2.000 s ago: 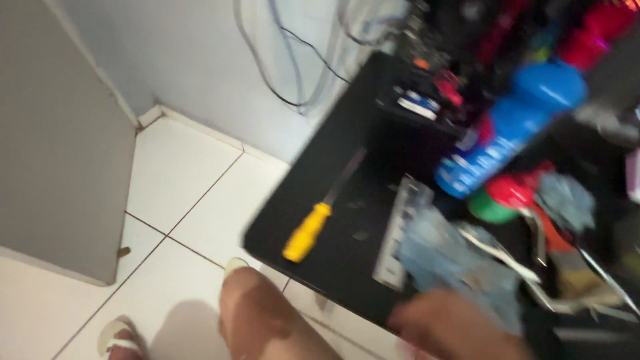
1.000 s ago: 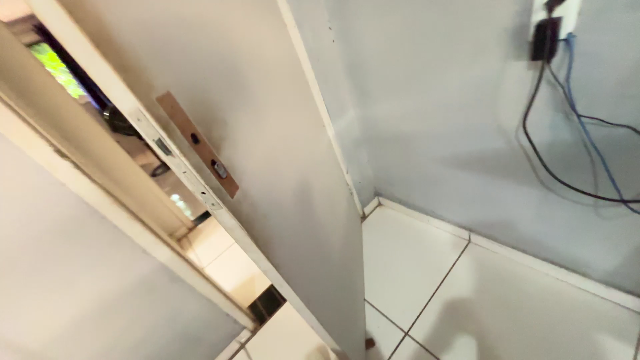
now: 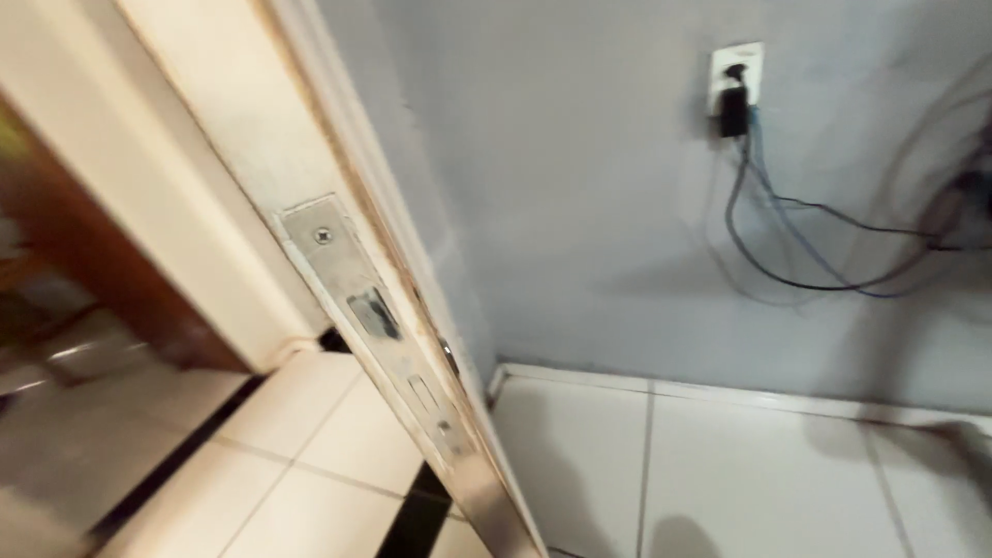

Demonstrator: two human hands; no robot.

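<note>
Neither of my hands shows in the head view at this moment. The edge of a door (image 3: 232, 116) runs slantwise from upper left to lower middle, close to the camera. Set into that edge is a metal mortise lock faceplate (image 3: 349, 271), with a cross-head screw (image 3: 322, 235) near its top and a rectangular latch opening (image 3: 373, 312) below it. Further down the plate are a narrower rectangular outline and a small screw or hole.
A wall socket (image 3: 736, 62) holds a black plug (image 3: 733, 112), from which dark and blue cables (image 3: 806, 287) hang towards the right. White floor tiles (image 3: 721, 465) meet a grey-blue wall. Left of the door, a doorway shows tiles (image 3: 279, 465) with black strips.
The view has swung from the black table with the yellow screwdriver to the door, and now shows the door's edge closer. A hand seen over the table earlier is out of view.
</note>
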